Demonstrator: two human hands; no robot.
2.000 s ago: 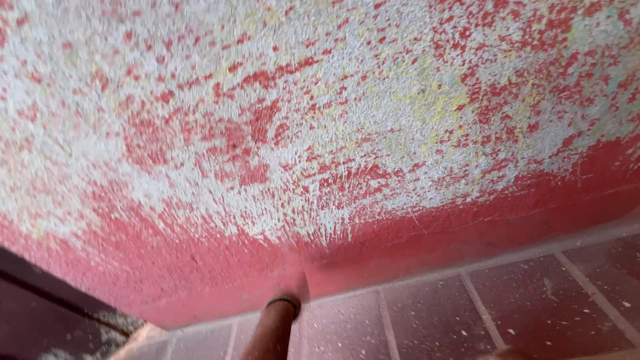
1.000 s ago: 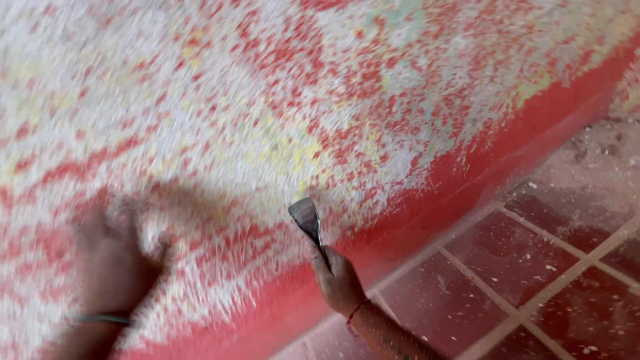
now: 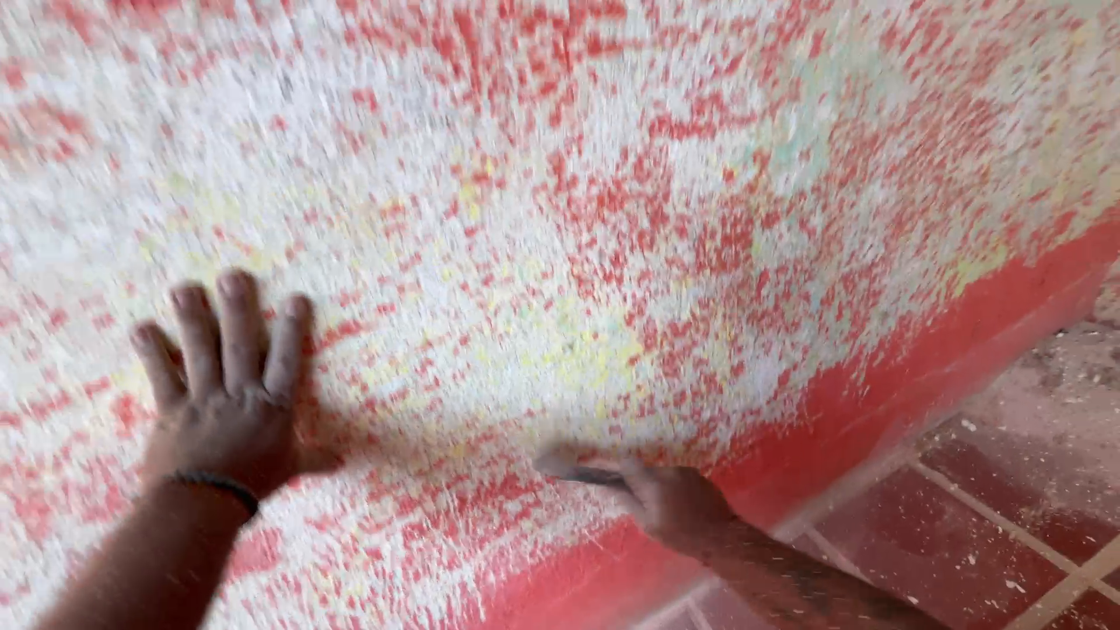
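My left hand lies flat on the wall with its fingers spread and nothing in it; a dark band circles the wrist. To the right and a little lower, my right hand grips a scraper, its blade pointing left against or close to the wall. The scraper and hand are blurred. Patchy red paint over white, with yellow and pale green spots, covers the wall's surface. Along its base runs a solid red band.
A floor of dark red tiles with pale joints meets the wall at the lower right. Pale flecks and dust are scattered on it. Rubble-like debris lies by the wall at the far right.
Two seconds ago neither hand showed clearly. Since one second ago, the scraper's blade has turned from pointing up to pointing left, and my left hand shows more sharply, spread on the wall.
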